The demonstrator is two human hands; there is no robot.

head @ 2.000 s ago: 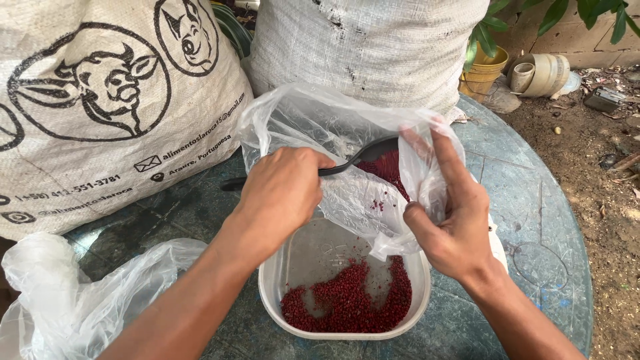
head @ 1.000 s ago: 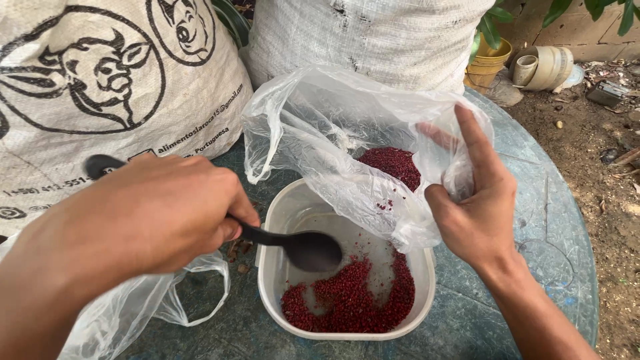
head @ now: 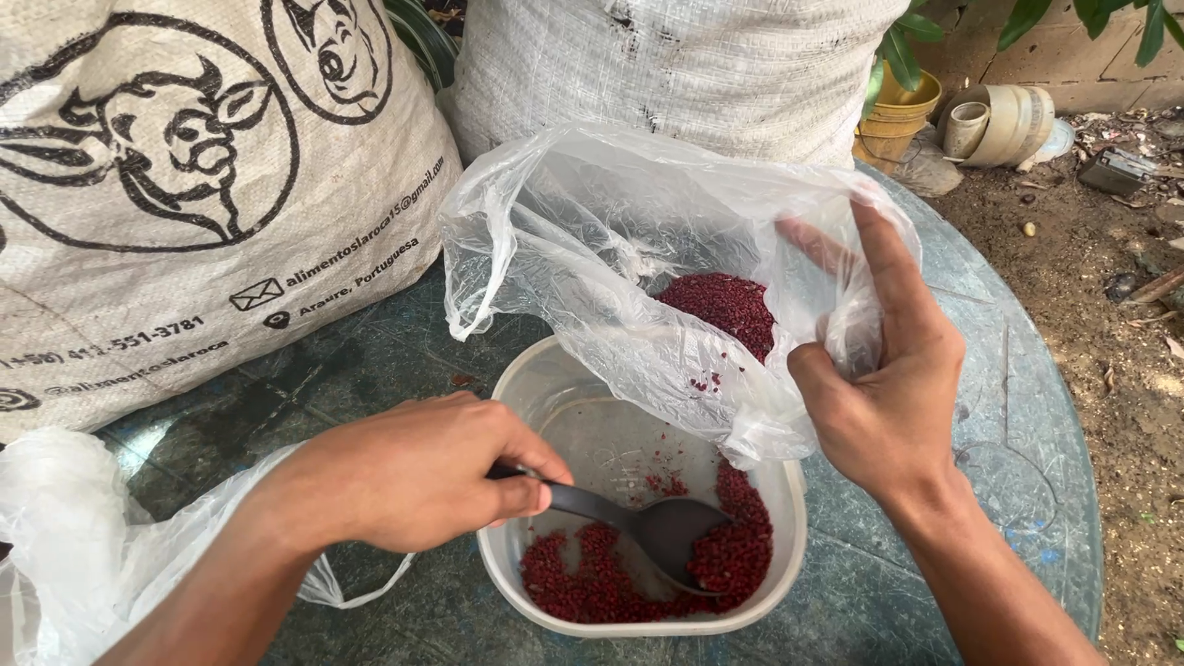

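My left hand (head: pixel 439 467) grips the handle of a black spoon (head: pixel 671 536), whose bowl rests among dark red grains (head: pixel 592 578) inside a translucent plastic tub (head: pixel 786 555). My right hand (head: pixel 893 388) holds the gathered side of a clear plastic bag (head: pixel 592 250) above the tub's far right rim, with its mouth spread wide. A heap of the same red grains (head: pixel 721 305) lies in the bag, and a few stick to its near side. The fingers of my right hand show partly through the plastic.
A round green table (head: pixel 1008 416) carries everything. A printed woven sack (head: pixel 370 185) stands at the left, a white woven sack (head: pixel 675 74) behind the bag. Another plastic bag (head: pixel 74 536) lies at the lower left. Beyond the table are yellow buckets (head: pixel 893 116) and a beige pot (head: pixel 1008 125) on soil.
The spoon was at the bag's grains two seconds ago, then was over the tub with its bowl empty; now it is down in the tub's grains. My right hand still holds the bag.
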